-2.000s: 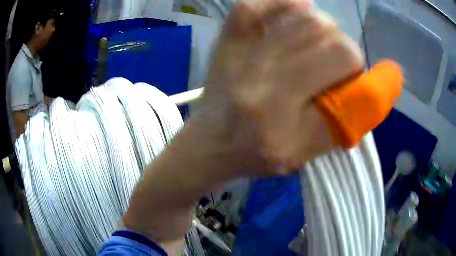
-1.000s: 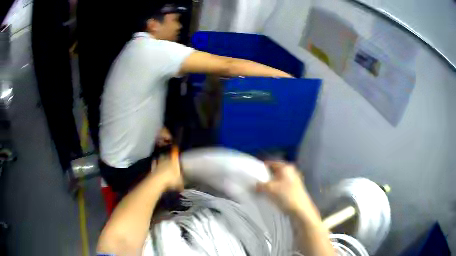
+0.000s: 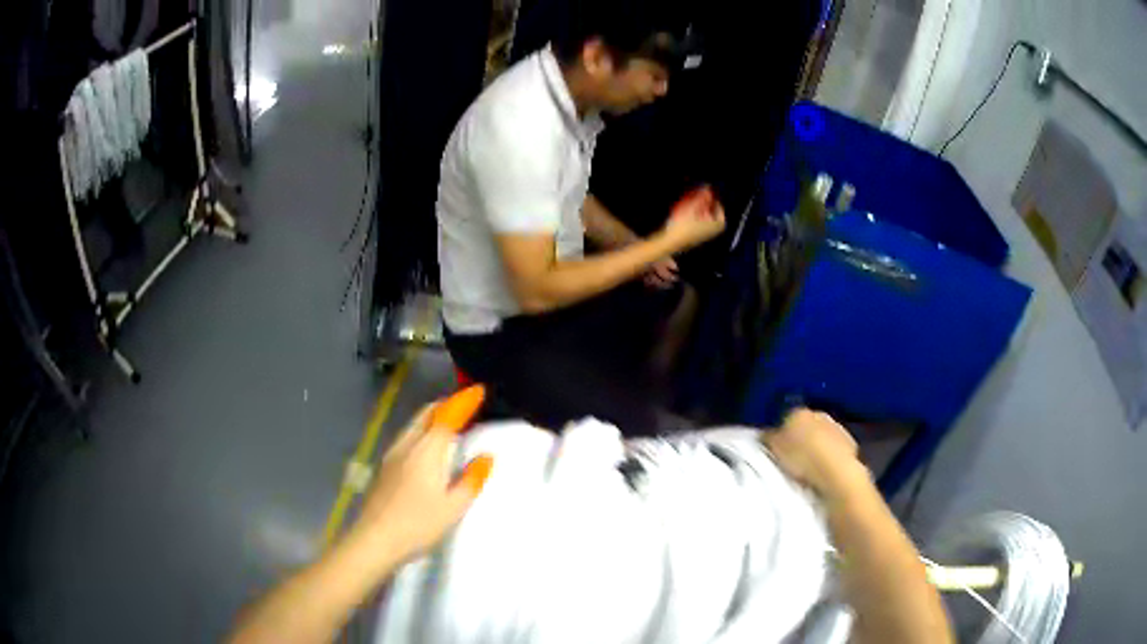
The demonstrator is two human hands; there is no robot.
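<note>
A thick mass of white cables hangs in skeins at the lower middle, close in front of me. My left hand is at its left side, with bright orange finger cots on two fingers. These fingers are apart, and I cannot tell if they grip any cable. My right hand is at the top right edge of the skeins with its fingers curled. What lies under its fingers is hidden.
A person in a white shirt sits just beyond the cables. Blue machine housings stand to the right. More white cable hangs on a cream rod at the lower right. A cable rack stands far left. A yellow line crosses the floor.
The view has swung left. My left hand's fingers have spread at the cables' side, and my right hand has moved to the right edge. The person's arm has drawn back from the machine.
</note>
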